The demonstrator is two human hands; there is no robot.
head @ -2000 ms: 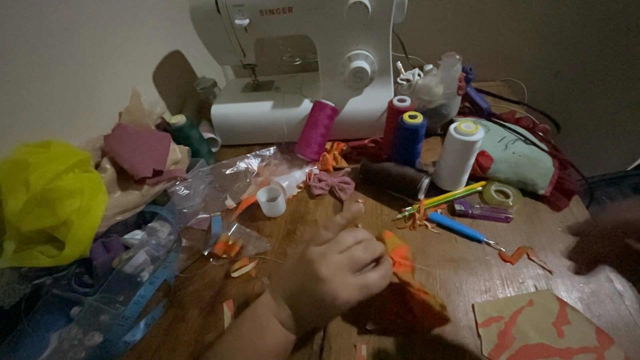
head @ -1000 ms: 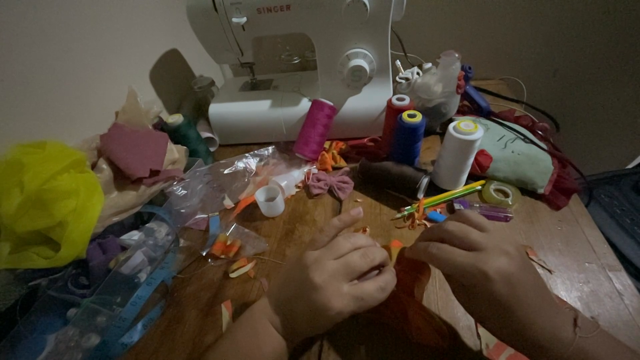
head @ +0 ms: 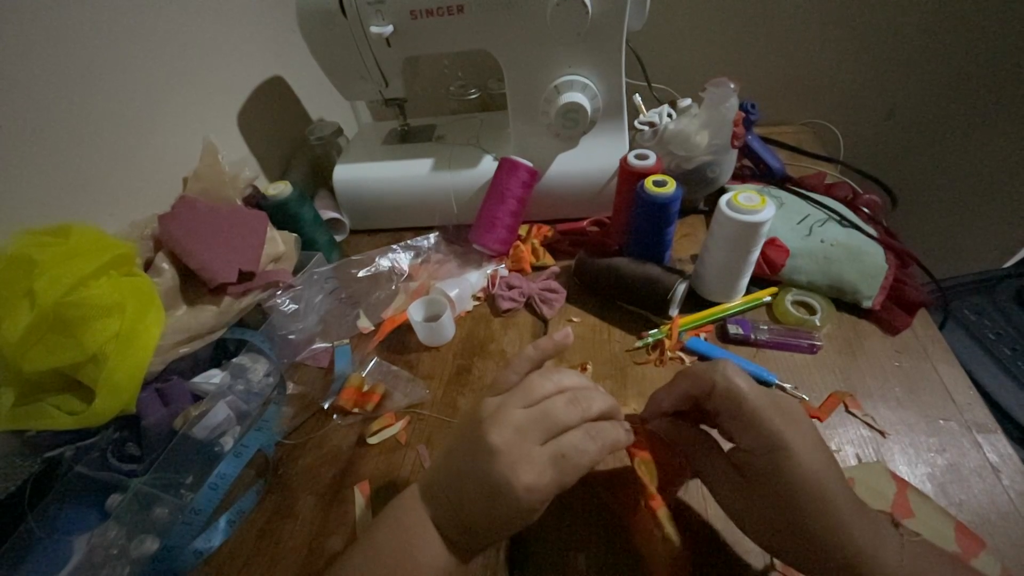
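Observation:
In the lower middle of the head view, my left hand (head: 536, 440) pinches a piece of orange and yellow patterned fabric (head: 652, 480) between thumb and fingers, with its index finger raised. My right hand (head: 744, 432) meets it from the right, fingertips closed on the fabric's top edge. The cloth hangs down between both hands, partly in shadow. Just beyond the right hand lie a blue-handled seam ripper (head: 736, 360), an orange fabric scrap (head: 848, 406) and pencils (head: 712, 312). A pink fabric bow (head: 530, 294) lies beyond the left hand.
A Singer sewing machine (head: 480, 180) stands at the back, with thread spools, including a white one (head: 732, 248), before it. Tape (head: 802, 310) and a purple lighter (head: 772, 336) lie right. Left are yellow tulle (head: 76, 328), a clear plastic box (head: 168, 456) and a blue measuring tape (head: 232, 464).
My right hand has come in from the right edge to meet my left hand at the orange fabric. The cloth now hangs narrower between them.

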